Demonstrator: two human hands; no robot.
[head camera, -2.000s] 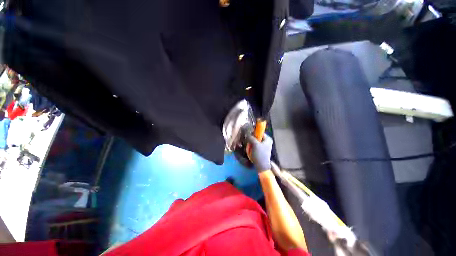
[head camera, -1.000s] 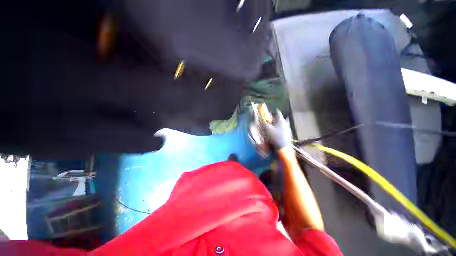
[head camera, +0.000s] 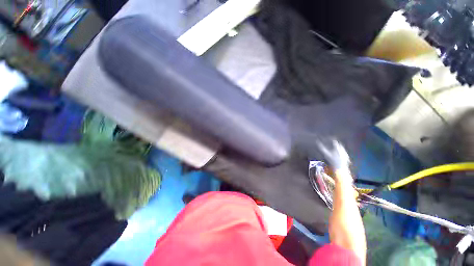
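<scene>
My right hand (head camera: 335, 156), in a grey glove, is blurred over the right end of the table. The steam iron (head camera: 321, 184), silvery with a reddish middle, stands beside my right wrist, away from the fingers. Whether the fingers touch the dark cloth (head camera: 332, 119) behind them cannot be told. My left hand is not in view. The long padded dark sleeve board (head camera: 192, 88) lies diagonally above the grey pressing table (head camera: 187, 148). A black cloth with a few small pale marks (head camera: 57, 226) lies at the lower left.
A yellow hose (head camera: 431, 171) and a whitish steam hose (head camera: 416, 212) run right from the iron. A white bar (head camera: 218, 26) lies behind the sleeve board. Green bags (head camera: 119, 171) are at the left. Blue floor (head camera: 140, 228) shows below.
The view has swung right, so the sleeve board is now left of centre. The black coat has left the upper left. My right hand has come off the iron.
</scene>
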